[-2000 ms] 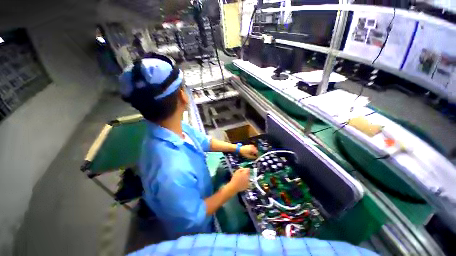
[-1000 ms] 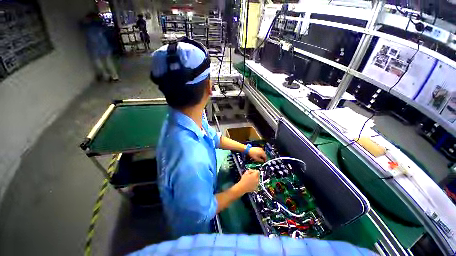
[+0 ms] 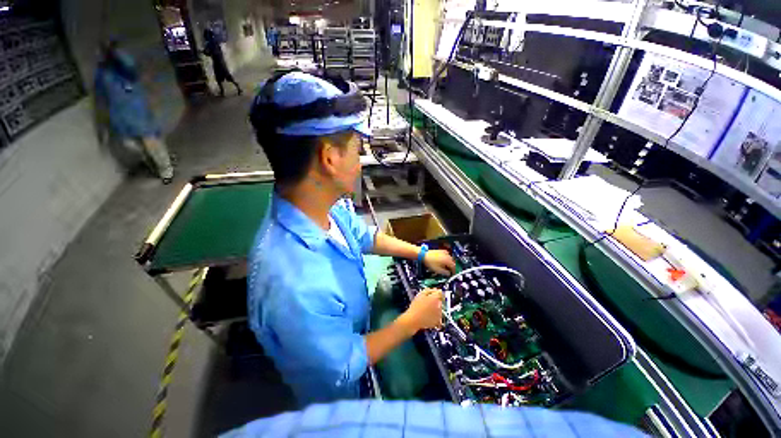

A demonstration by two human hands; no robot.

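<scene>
Neither of my hands is in view; only light blue checked cloth shows along the bottom edge. In front of me an open dark chassis lies on the line, its side panel upright on the right. Inside are green circuit boards, round silvery capacitor tops and red, white and black wires. A white cable arches above the boards. A neighbouring worker's bare hands are at the chassis, one at its far left part, the other closed near the cable.
The neighbouring worker stands left of the chassis. A green-topped cart is behind them. A cardboard box sits beyond the chassis. A long white shelf with papers runs along the right. Another person is in the aisle at left.
The view has turned and levelled slightly. The neighbouring worker's head has turned more towards the right. The person in the aisle appears nearer. The worker's hands stay at the chassis.
</scene>
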